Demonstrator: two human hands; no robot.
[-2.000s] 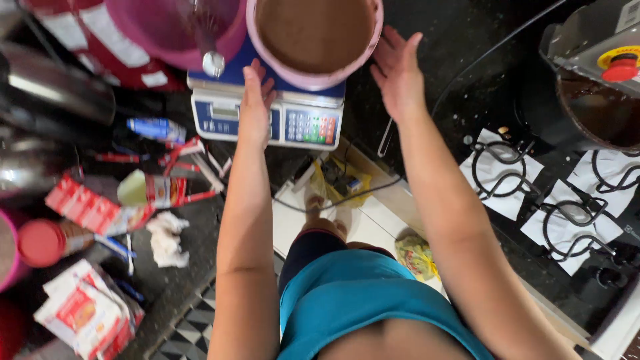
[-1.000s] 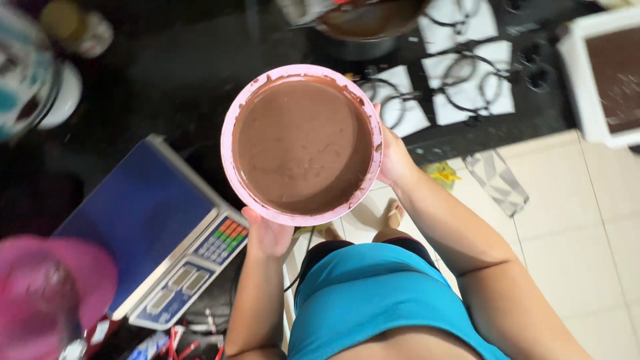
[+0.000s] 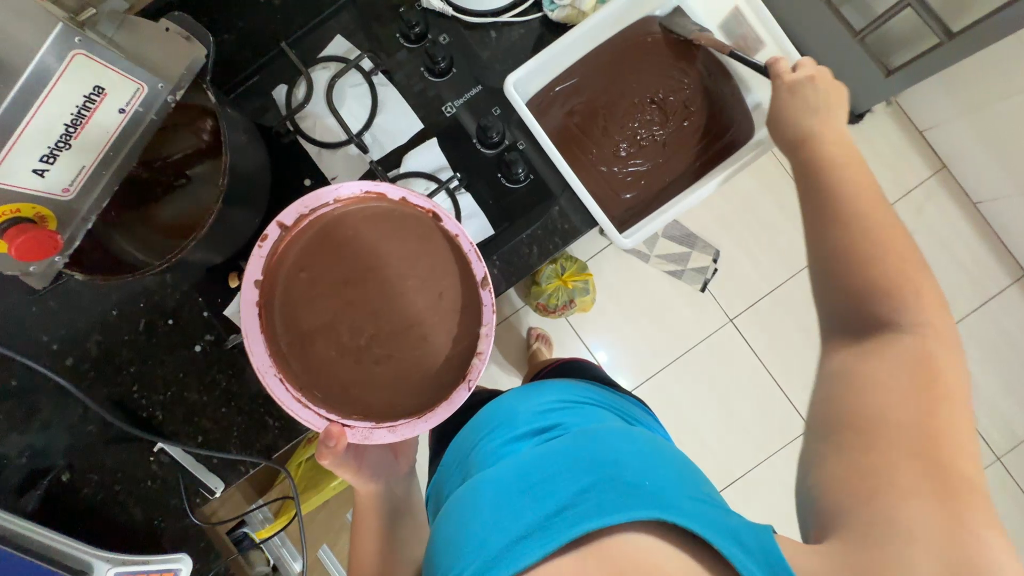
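Note:
My left hand (image 3: 368, 464) grips the lower rim of a pink bowl (image 3: 250, 320) filled with a smooth brown chocolate mixture (image 3: 372, 312). The bowl is held over the edge of the black counter. At the upper right, my right hand (image 3: 806, 104) is closed on the dark handle of a spatula (image 3: 712, 40). Its blade touches the far edge of the darker chocolate mass (image 3: 640, 120) in a white rectangular plastic tub (image 3: 560, 172). Most of the left fingers are hidden under the bowl.
A dark pot (image 3: 244, 176) under a metal mixing machine (image 3: 72, 120) with a red knob stands at left. Beside it is a gas cooktop with black grates (image 3: 332, 100) and knobs (image 3: 490, 132). A cable (image 3: 144, 436) crosses the counter. A tied yellow bag (image 3: 562, 284) lies on the tiled floor.
The pink bowl has gone from the scale to above the counter edge near the cooktop. My right hand has let go of the bowl and taken hold of the spatula. The view has shifted strongly.

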